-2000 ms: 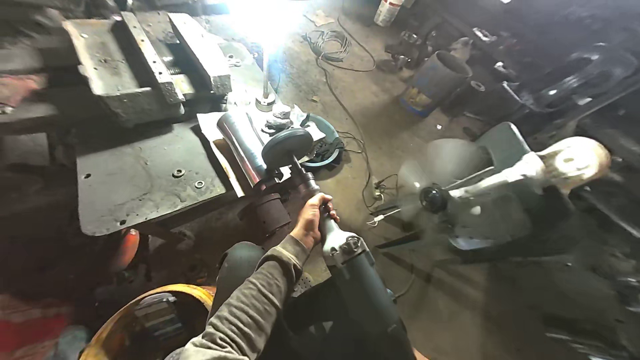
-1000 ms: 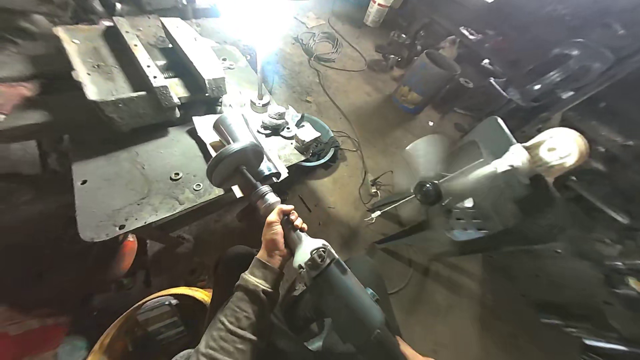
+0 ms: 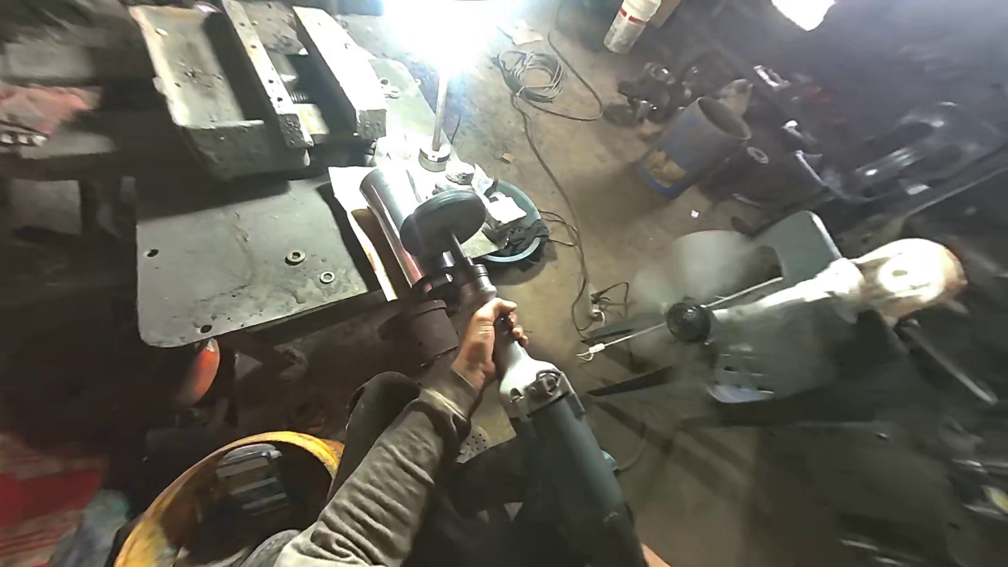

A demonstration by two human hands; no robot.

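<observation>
My left hand (image 3: 490, 339) is closed around the neck of a straight grinder (image 3: 575, 465) with a grey-green body. Its round wheel (image 3: 444, 220) is over the right side of a shiny metal cylinder (image 3: 390, 213); whether they touch I cannot tell. The cylinder lies at the edge of a metal table, with a dark cylindrical part (image 3: 421, 331) at its near end. Of my right hand only a sliver of skin (image 3: 654, 557) shows at the bottom edge, by the grinder's rear; its fingers are hidden.
A machine vise (image 3: 236, 130) sits on the metal table (image 3: 236, 260), near loose washers (image 3: 295, 257). A blurred fan (image 3: 690, 321) stands at right. A blue bucket (image 3: 693, 146) and coiled cable (image 3: 535, 77) are on the floor. A bright lamp glares at the top; a yellow-rimmed drum (image 3: 169, 496) is lower left.
The grinder's wheel was over the cylinder's right side, then swung left across it, and is now back at the right. My left hand has moved right with it since one second ago.
</observation>
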